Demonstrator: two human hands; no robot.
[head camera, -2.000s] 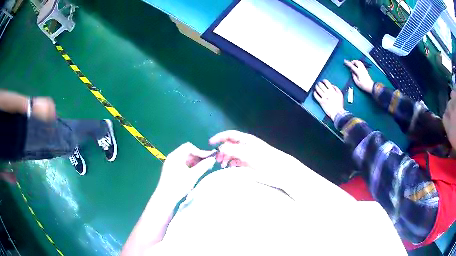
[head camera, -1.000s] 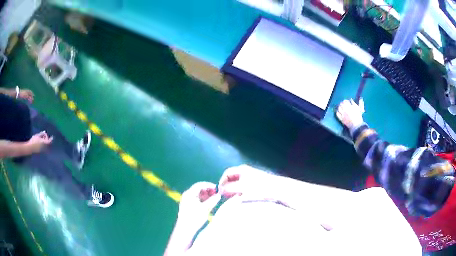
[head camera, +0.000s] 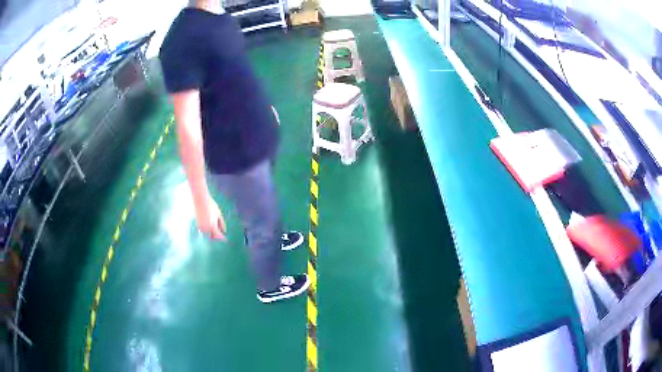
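Note:
Neither of my hands is in the picture. Nearest in front of me on the right is a long green-topped bench (head camera: 472, 174). At its near end, cut off by the bottom edge, lies a flat panel (head camera: 533, 353) with a white face and a dark border. Whether my hands hold anything cannot be seen.
A person in a dark T-shirt (head camera: 225, 94) stands on the green floor left of a yellow-black tape line (head camera: 313, 254). Two pale plastic stools (head camera: 338, 96) stand by the tape. Red trays (head camera: 606, 241) lie right of the bench. Cartons (head camera: 401, 103) are under it.
The view has swung left and up along the aisle. My hands and the seated worker's arms have left the picture. The panel has shifted to the bottom edge; the standing person now shows almost whole.

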